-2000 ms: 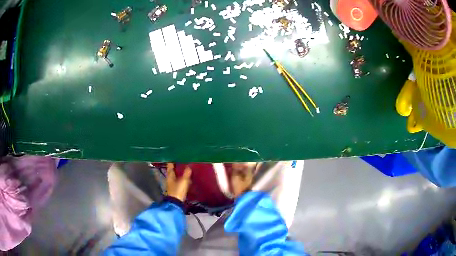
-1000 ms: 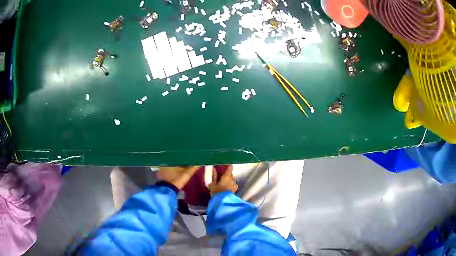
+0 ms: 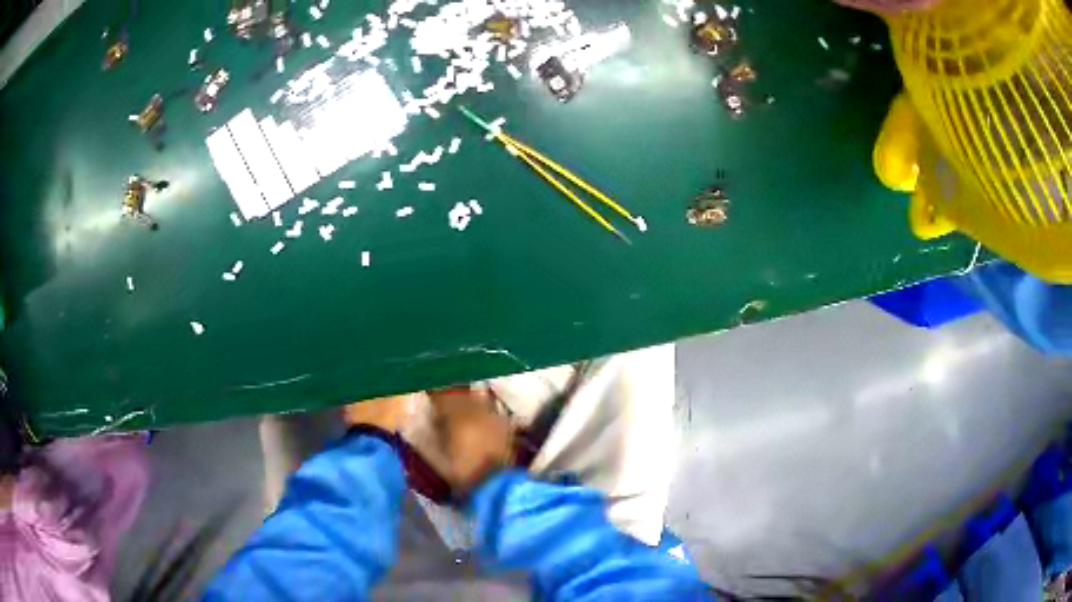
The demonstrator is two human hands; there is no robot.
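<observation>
My left hand [image 3: 386,413] and my right hand [image 3: 473,433] are close together over my lap, below the bench's front edge. Both are blurred and their fingers are partly hidden, so I cannot tell whether they hold anything. A dark red thing [image 3: 426,480] shows beside and under them. On the green bench [image 3: 388,312] lie yellow tweezers [image 3: 553,171] with a green end, their prongs apart and a tiny white piece at one tip. White strips [image 3: 261,162] lie side by side to the left, with many small white pieces [image 3: 453,41] scattered behind and around.
Small dark electronic modules, one near the tweezers [image 3: 708,208] and one at left [image 3: 138,198], lie scattered. A yellow fan [image 3: 999,129] stands at the right edge. Pink cloth [image 3: 76,506] is at lower left, a blue sleeve [image 3: 1029,308] at right.
The view has turned and shifted, so the bench things appear further left. My hands have moved together from apart over the dark red thing. The tweezers still lie on the bench.
</observation>
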